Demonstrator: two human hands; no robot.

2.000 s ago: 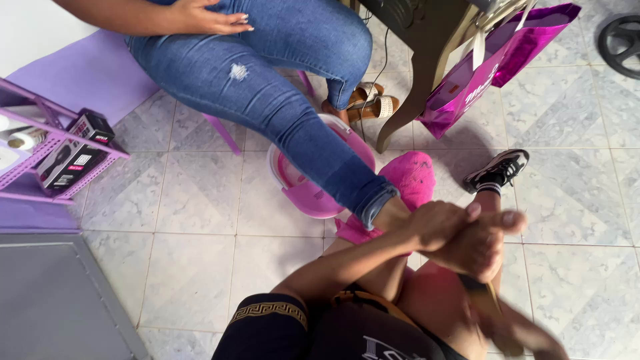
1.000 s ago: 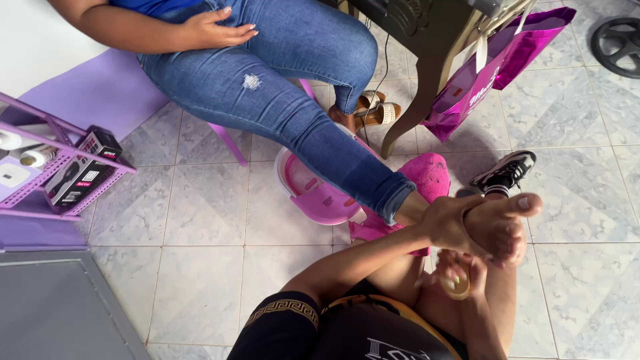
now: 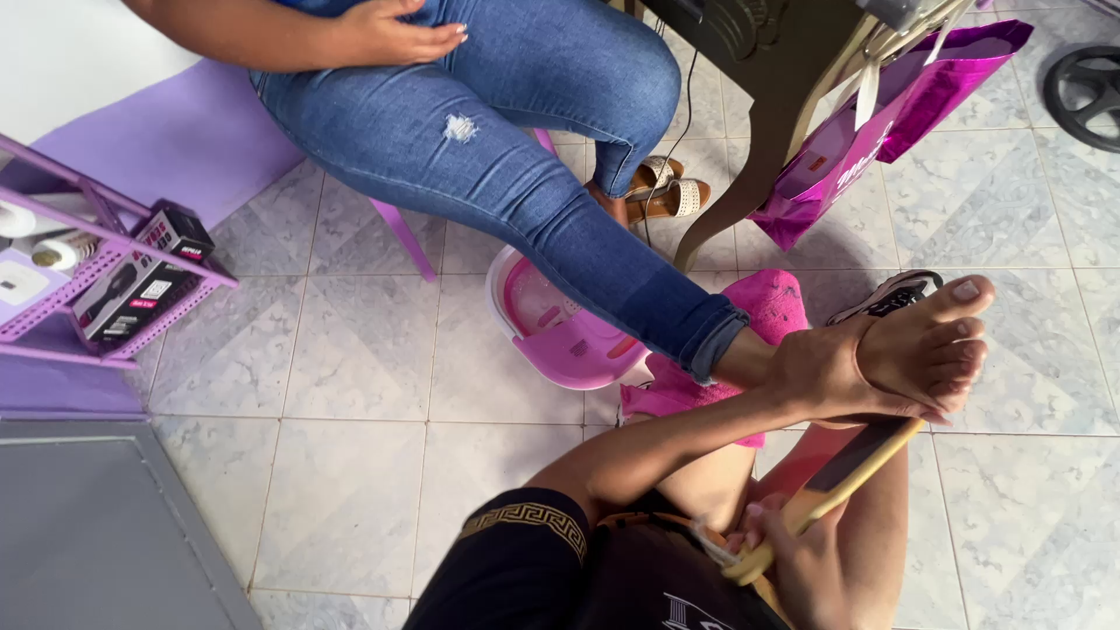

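Note:
My left hand is wrapped round the bare foot of a seated person in blue jeans, with the toes pointing right. My right hand grips the yellow handle of a foot file. The dark abrasive face of the file shows, and its far end reaches the underside of the foot near the toes. A pink towel lies beneath the ankle and over my lap. The sole itself is hidden from view.
On the tiled floor stands a pink foot bath. A dark carved table leg, magenta bags and sandals are beyond it. At left are a purple rack holding boxes and a grey panel.
My right hand has moved down and away from the foot, and the file now shows lengthwise. My left hand still holds the foot.

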